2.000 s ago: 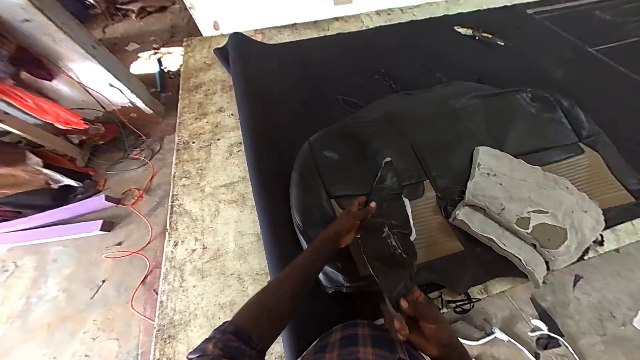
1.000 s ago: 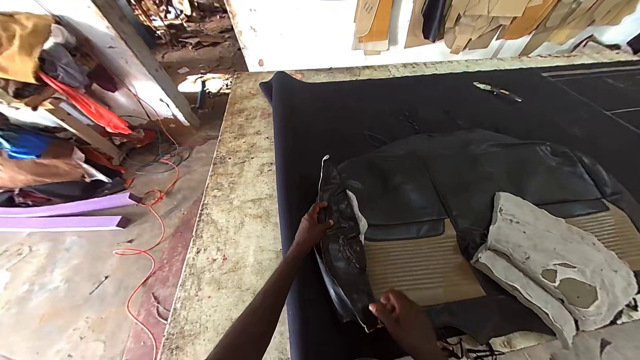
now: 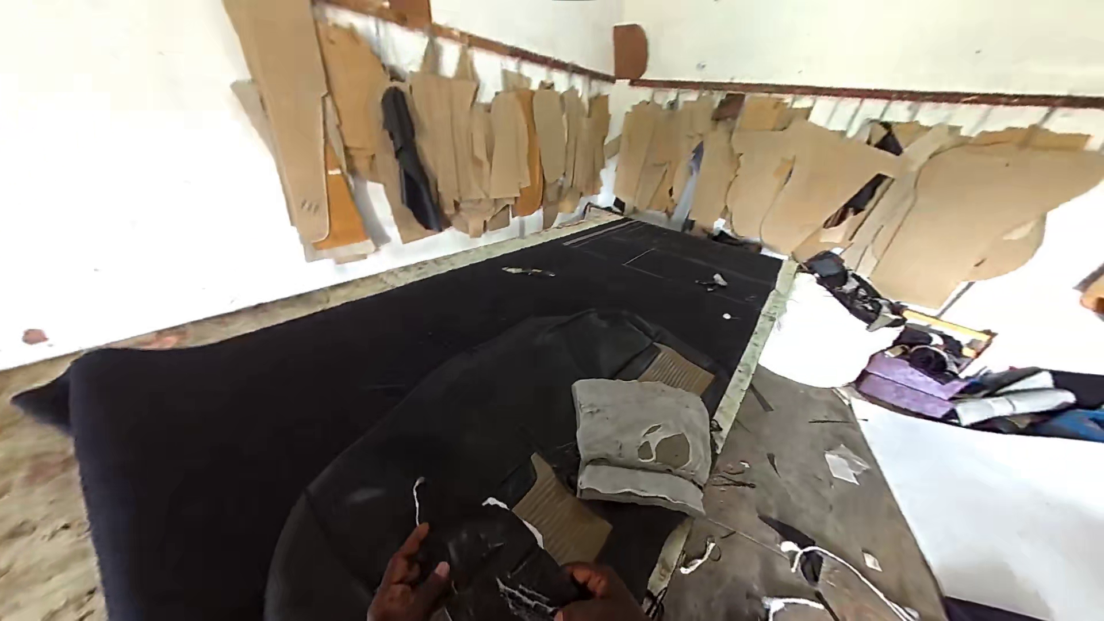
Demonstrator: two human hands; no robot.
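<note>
My left hand (image 3: 409,576), low in the head view, pinches the left edge of a black leather-like piece (image 3: 483,552) with white thread and trim along its edges. My right hand (image 3: 595,591) grips the same piece at its right side. Beneath it lies a large black seat cover (image 3: 448,405) with ribbed tan panels (image 3: 561,513). A worn grey fabric-covered pad (image 3: 642,431) with a torn hole rests on the cover, to the right of my hands.
Black cloth (image 3: 285,379) covers the long table, with a small tool (image 3: 528,272) lying farther back. Cardboard patterns (image 3: 509,147) hang along the walls. Right of the table, scraps and white cord (image 3: 845,565) litter the floor near purple pieces (image 3: 910,384).
The view has swung up and right, bringing the walls of patterns into sight. Both hands still hold the black piece; the right hand was nearer its lower end a second ago.
</note>
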